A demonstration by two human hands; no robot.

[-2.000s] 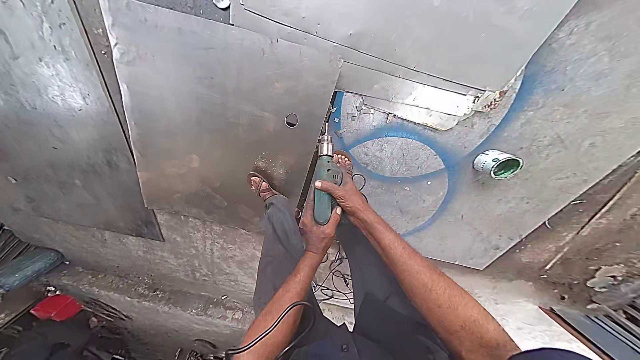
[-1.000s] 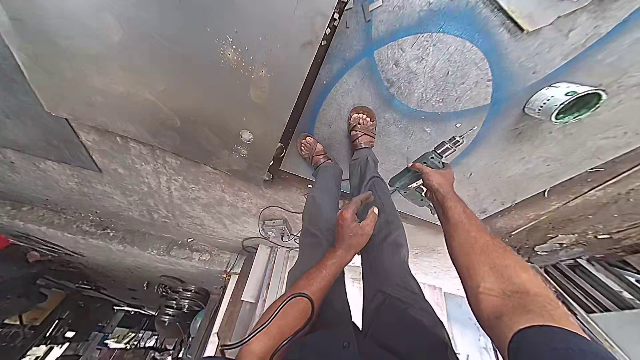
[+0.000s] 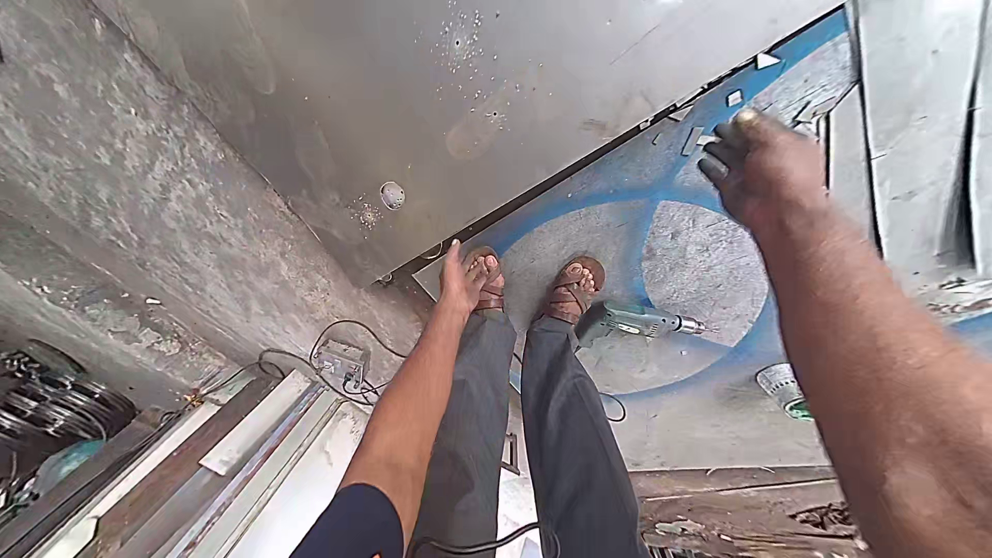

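Note:
My right hand (image 3: 763,159) reaches out at the upper right, its fingers partly curled above the blue-painted floor sheet (image 3: 697,418). Small metal offcuts (image 3: 692,141) lie by its fingertips; whether it touches one is unclear. Above my left foot is my left hand (image 3: 460,280), empty with its fingers apart, near the lower edge of a large metal sheet (image 3: 325,101). That sheet has a round hole (image 3: 393,195) and small drilled spots with shavings around them. A power drill (image 3: 647,320) lies beside my right foot, its chuck pointing right.
A white can (image 3: 781,390) with green inside stands at the right, partly behind my right forearm. An electrical box (image 3: 342,363) with looping cables is at the lower left, near metal bars (image 3: 260,426) and coiled metal (image 3: 62,407). More sheets (image 3: 914,124) lie at the upper right.
The drill was in my right hand one second ago and now lies on the floor sheet. My right hand has moved forward, away from my body. My left hand has moved forward from over my legs.

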